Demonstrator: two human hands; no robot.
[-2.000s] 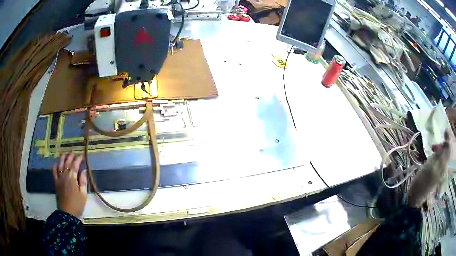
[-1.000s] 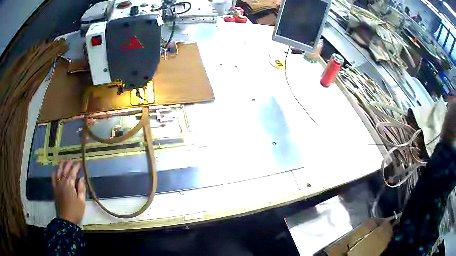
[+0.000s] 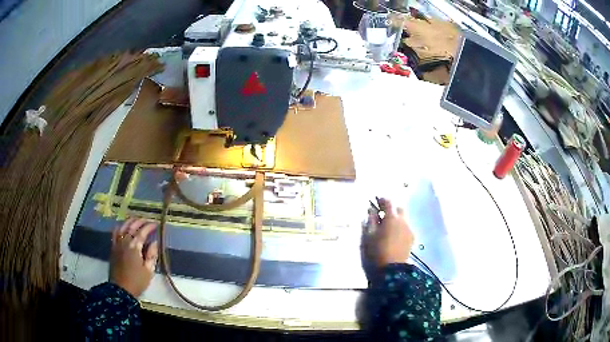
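Observation:
The brown bag panel (image 3: pixel 314 137) lies flat under the sewing machine head (image 3: pixel 254 93). A lit clamp (image 3: pixel 257 152) sits on its front edge. A brown handle strap (image 3: pixel 257 247) loops from the clamp toward me, over the taped template plate (image 3: pixel 114 230). My left hand (image 3: pixel 134 254) rests open on the plate's front left, beside the strap loop. My right hand (image 3: pixel 386 237) is over the table right of the loop, fingers closed on a small dark pointed thing (image 3: pixel 376 204), mostly hidden by the hand.
A strap bundle (image 3: pixel 67 153) covers the left side. A dark cord (image 3: pixel 514 247) curves from near my right hand across the table. A control screen (image 3: pixel 478 80) and red thread cone (image 3: pixel 510 157) stand at right. Pale straps (image 3: pixel 578 247) are heaped beyond the right edge.
My right hand has come from the far right edge onto the table, now with the small dark thing. The view has swung right. My left hand and the strap loop look much the same.

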